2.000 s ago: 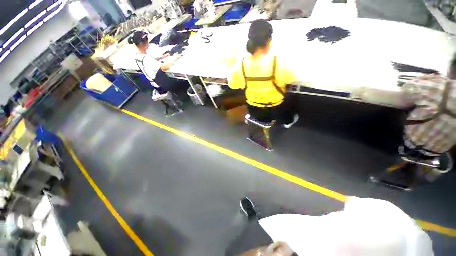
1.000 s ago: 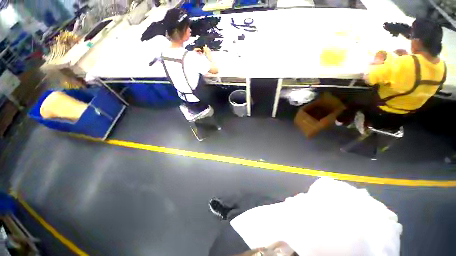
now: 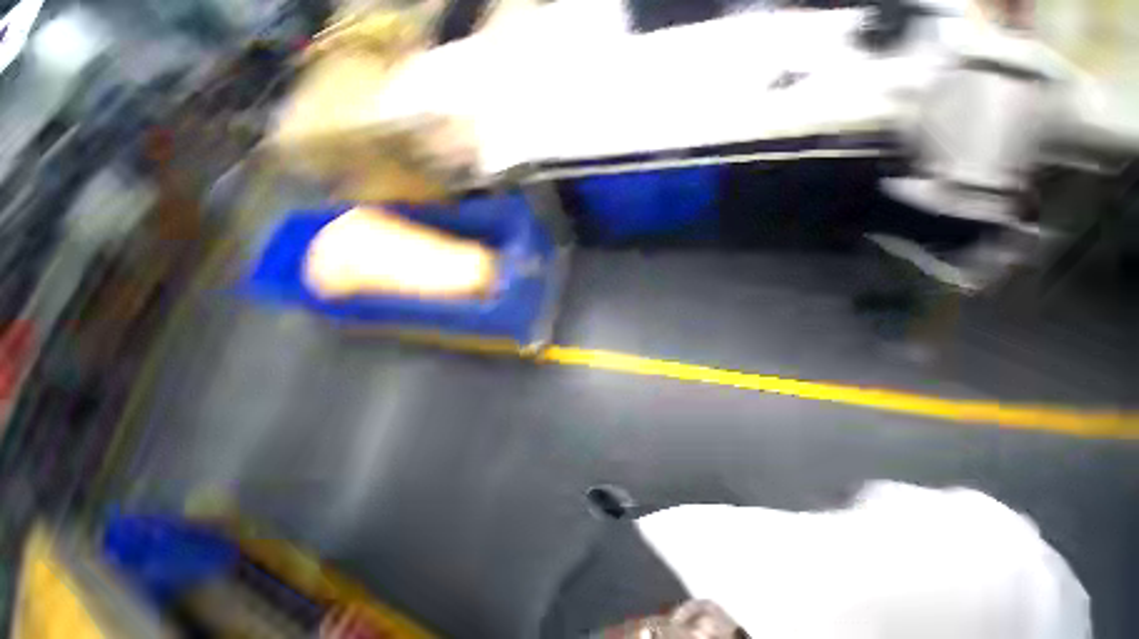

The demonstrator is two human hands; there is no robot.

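One of my hands, which looks like my right hand (image 3: 693, 620), shows at the bottom edge, mostly cut off and blurred. Its fingers and anything it may hold cannot be made out. A large white sleeve or garment (image 3: 874, 562) fills the lower right beside it. A dark shoe (image 3: 610, 502) shows on the grey floor to the left of the garment. My left hand is not in view.
A blue bin (image 3: 531, 275) holding a pale roll stands at the end of a long white table (image 3: 700, 87). A seated person in white (image 3: 981, 125) is at the table. A yellow line (image 3: 774, 381) crosses the floor. Blurred blue and yellow items lie lower left.
The view has swung left, so the blue bin sits nearer the middle and the worker in yellow is out of view. The hand stays at the bottom edge. The picture is more blurred.
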